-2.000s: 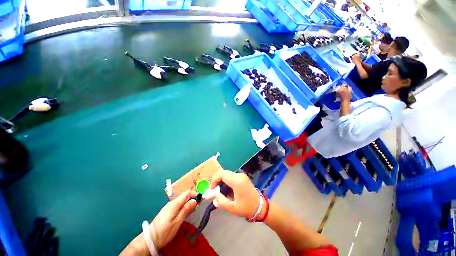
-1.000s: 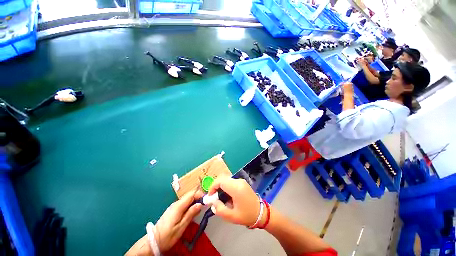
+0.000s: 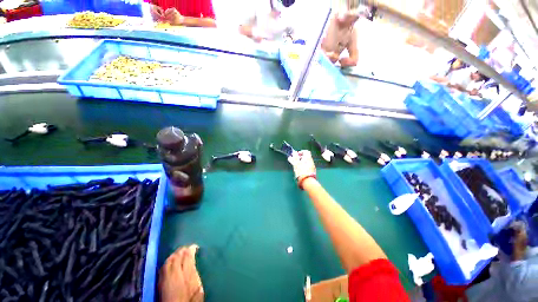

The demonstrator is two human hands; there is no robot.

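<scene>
My right hand (image 3: 302, 164) reaches out over the green belt. Its fingers are on a part-assembled unit (image 3: 283, 150), whose black stick end shows beyond the fingertips; the rest is covered by my hand. My left hand (image 3: 181, 276) is low in the view beside the left bin, cut off by the bottom edge, with no part visible in it. The cardboard pad (image 3: 326, 290) is partly in view at the bottom, with a sliver of the green cup (image 3: 341, 299).
A blue bin of black handles (image 3: 76, 236) is at left, with a dark bottle (image 3: 181, 168) upright beside it. More black-and-white units (image 3: 240, 156) lie along the belt. Blue bins (image 3: 436, 218), white scrap (image 3: 420, 266) and a person's sleeve are at right. People sit across the belt.
The view has swung left and up. My hands have parted: the right has moved forward to the belt with a unit, and the left has moved beside the left bin.
</scene>
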